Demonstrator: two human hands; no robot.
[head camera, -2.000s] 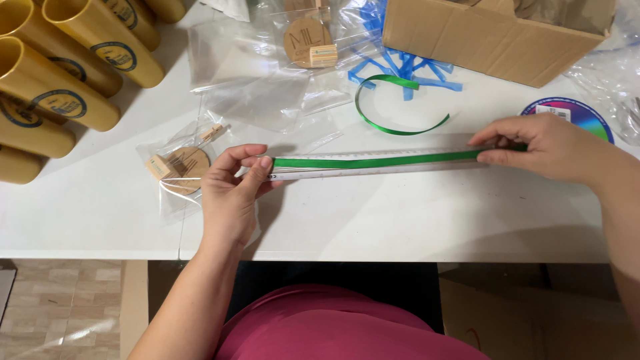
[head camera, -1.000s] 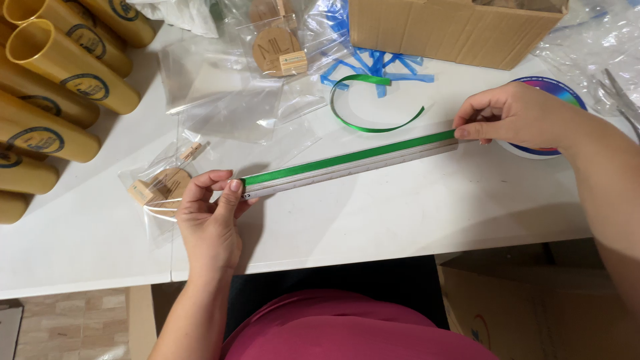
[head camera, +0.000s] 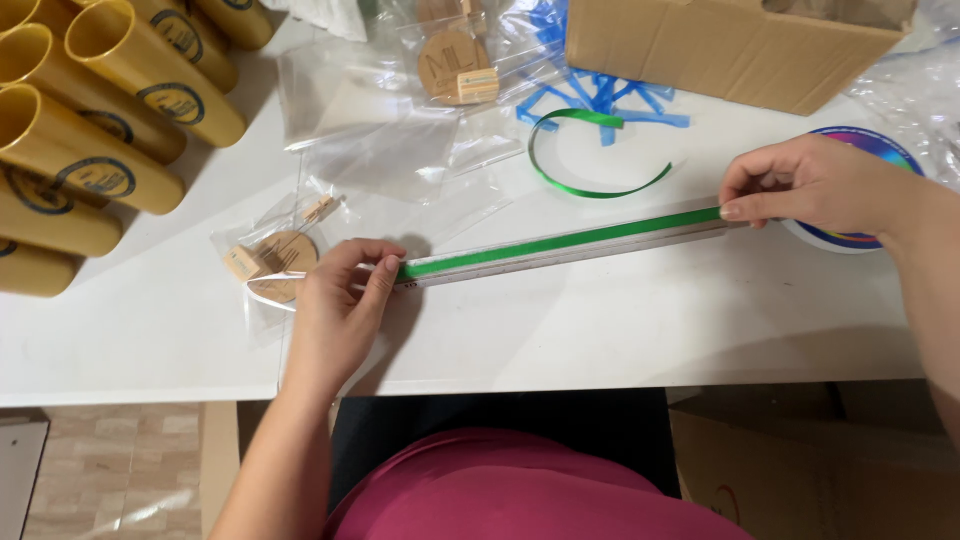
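A green satin ribbon (head camera: 559, 243) lies stretched along a white scale ruler (head camera: 540, 262), tilted up to the right. At its left end my left hand (head camera: 349, 300) pinches ribbon and ruler between thumb and fingers. My right hand (head camera: 814, 184) pinches the ribbon's right end beside the ruler's far end, in front of a ribbon spool (head camera: 862, 142) with a colourful label. A loose curled piece of green ribbon (head camera: 585, 191) rests above the ruler. Left of my left hand, a clear bag holds a wooden disc (head camera: 289, 255) and small wooden pieces.
Gold cylinders (head camera: 127, 169) with dark round emblems fill the upper left. Clear plastic bags (head camera: 375, 142) and another bagged wooden disc (head camera: 442, 64) lie at the back, beside blue strips (head camera: 645, 118) and a cardboard box (head camera: 697, 52). The white table's front edge (head camera: 487, 393) runs near my body.
Between the earliest frame and now, the ruler and ribbon have gone from nearly level to tilted, right end higher. Both hands keep their pinch at the ends.
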